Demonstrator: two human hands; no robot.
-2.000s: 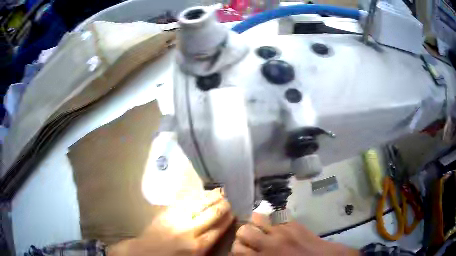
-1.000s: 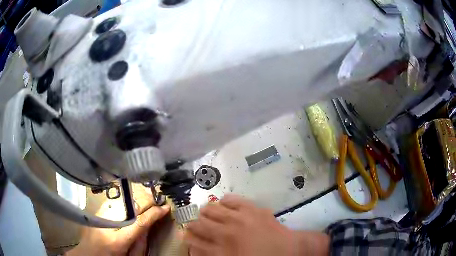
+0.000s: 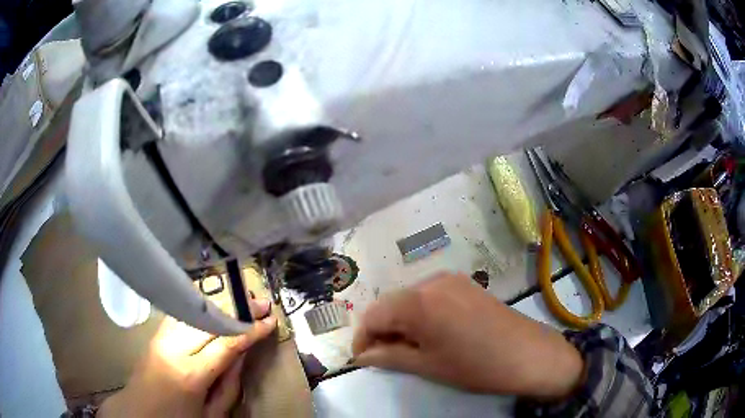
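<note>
The brown cloth point(image 3: 82, 302) lies on the white table at the left and runs under the machine head point(image 3: 392, 106). My left hand point(image 3: 192, 359) presses on the cloth beside the lit needle area, its fingertips close to the presser foot, which is mostly hidden by the white guard. A brown strip of cloth point(image 3: 282, 384) hangs towards me beside this hand. My right hand point(image 3: 449, 335) is right of the cloth over the machine bed, blurred, with its fingers curled. Whether it holds something cannot be seen.
Orange-handled shears point(image 3: 565, 282), a second red-handled tool point(image 3: 613, 245) and a pale yellow-green handle point(image 3: 515, 200) lie on the right. A yellow-taped box point(image 3: 698, 245) stands beyond them. Stacked garments point(image 3: 37, 122) lie at the far left. A silver slide plate point(image 3: 425, 242) is on the bed.
The view has swung, so the machine head sits further left than at first. My right hand has moved away from the cloth to the right. My left hand stays on the cloth by the needle.
</note>
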